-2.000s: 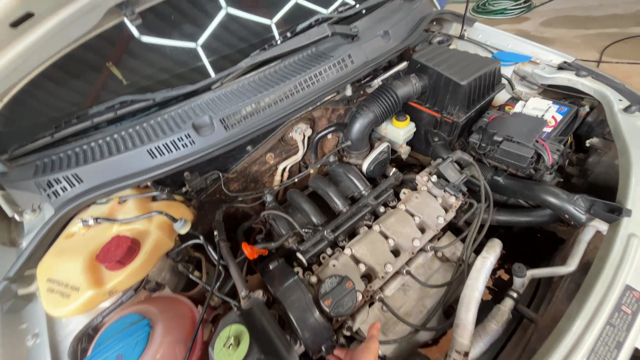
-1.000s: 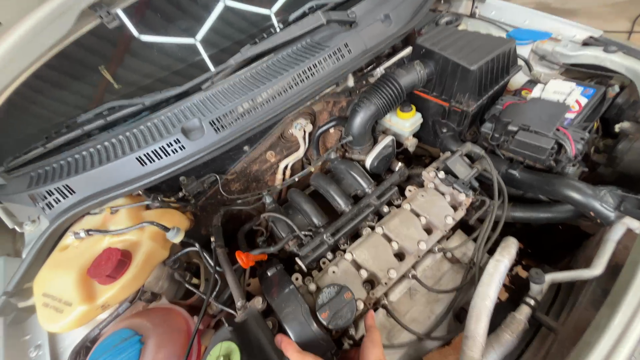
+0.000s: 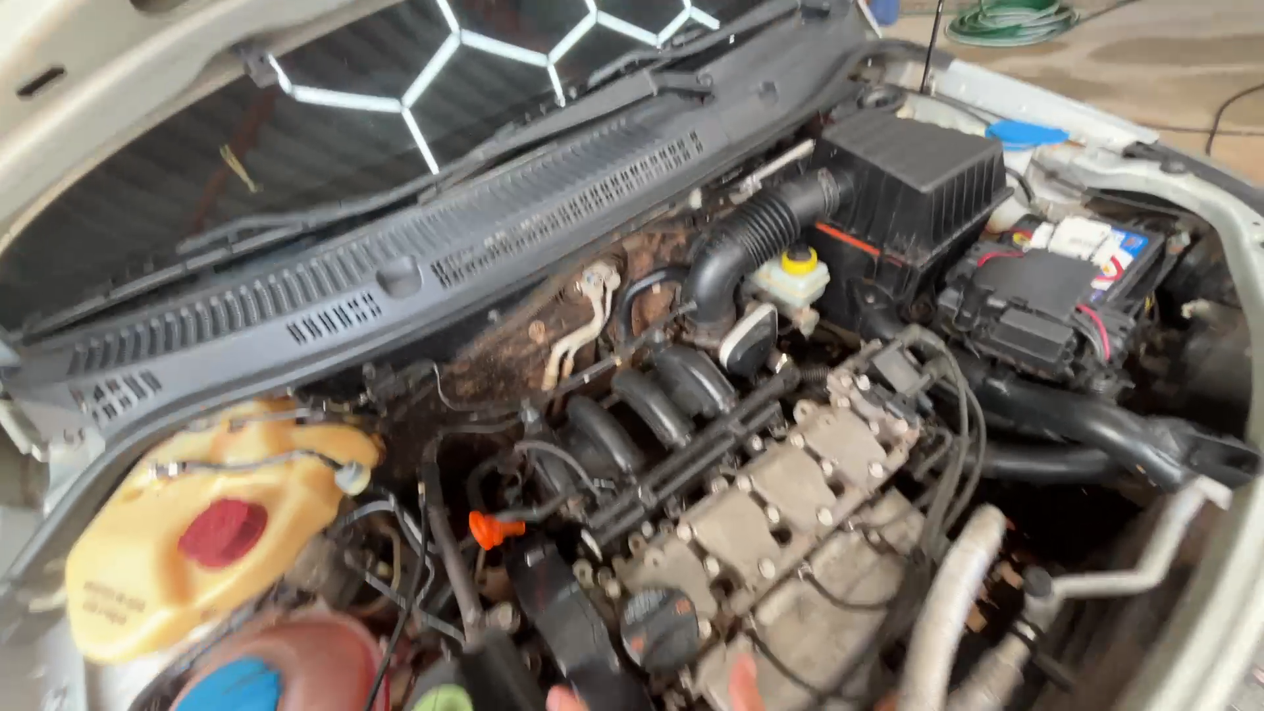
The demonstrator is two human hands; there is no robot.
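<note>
Two bare fingertips show at the bottom edge, one (image 3: 566, 699) by the black timing cover (image 3: 573, 612), the other (image 3: 743, 683) over the grey metal valve cover (image 3: 780, 504). Whether they belong to one of my hands or both, I cannot tell; the rest is out of frame. Between and above them is the black oil filler cap (image 3: 662, 628), seated on the engine. Nothing held is visible. An orange dipstick handle (image 3: 489, 529) stands left of the black intake manifold (image 3: 642, 405). Dark ignition leads (image 3: 963, 425) curve over the engine's right side.
Around the engine are a yellowish reservoir with a red cap (image 3: 222, 533), a pink tank with a blue cap (image 3: 232, 686), a black air filter box (image 3: 908, 168) and a battery (image 3: 1096, 247). A silvery hose (image 3: 953, 612) rises at lower right. The raised hood is at upper left.
The fingertip near the timing cover, absent two seconds ago, came into view a second ago and now shows less. The oil filler cap stays seated throughout.
</note>
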